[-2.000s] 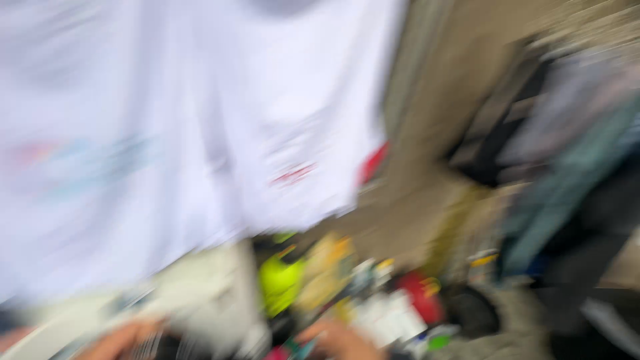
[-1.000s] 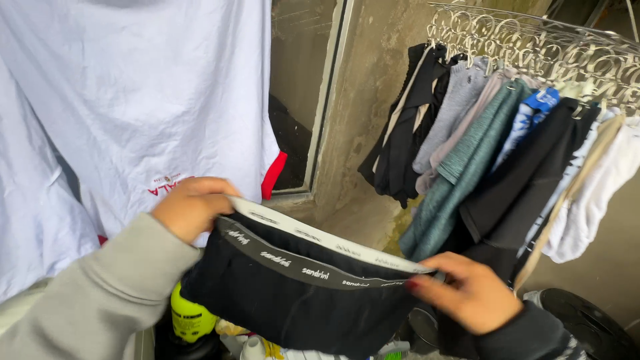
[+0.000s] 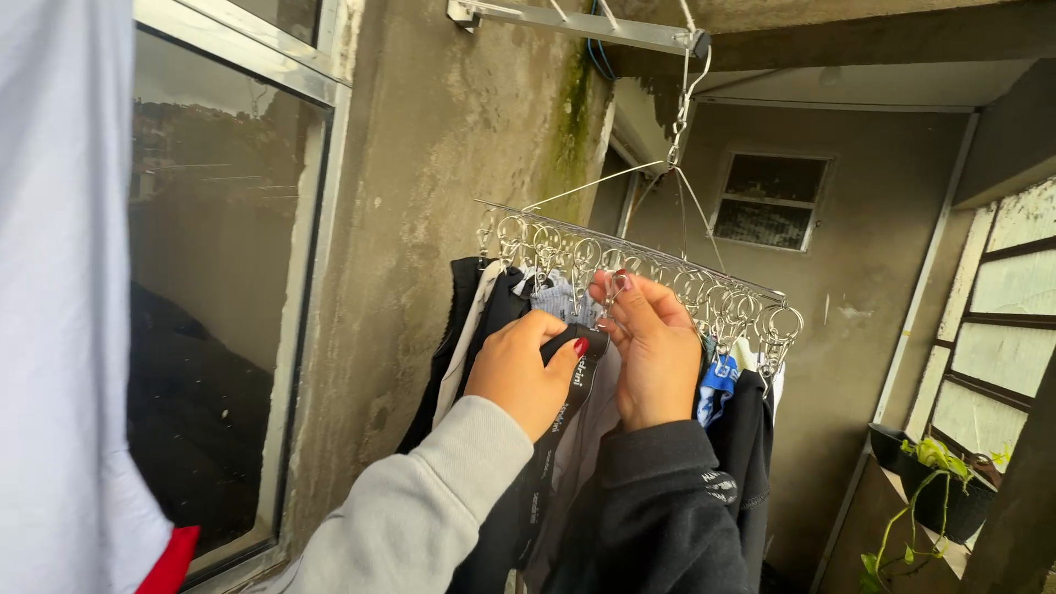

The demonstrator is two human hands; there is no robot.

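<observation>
My left hand [image 3: 528, 367], in a grey sleeve, pinches the dark waistband of black underwear [image 3: 540, 462] just under a metal clip hanger [image 3: 627, 247]. Thumb and fingers of my right hand [image 3: 656, 351], in a black sleeve, are closed on a metal clip [image 3: 612, 290] of that hanger, right beside the waistband. Whether the clip bites the cloth cannot be told. Socks and other garments hang from clips on both sides, among them a blue patterned piece [image 3: 716, 386] and a black garment [image 3: 747, 462]. The lower part of the underwear is partly hidden by my sleeves.
The hanger hangs by a chain [image 3: 681, 115] from a metal bar [image 3: 577, 25] on the concrete wall [image 3: 404, 206]. A white garment with a red edge [image 3: 62, 289] hangs at the left, before a window [image 3: 223, 247]. A potted plant [image 3: 936, 487] stands at the lower right.
One second ago both hands held the underwear stretched out by its waistband, left of the hanger. Now the underwear is up at the hanger, and my right hand is on a clip. The view has turned right.
</observation>
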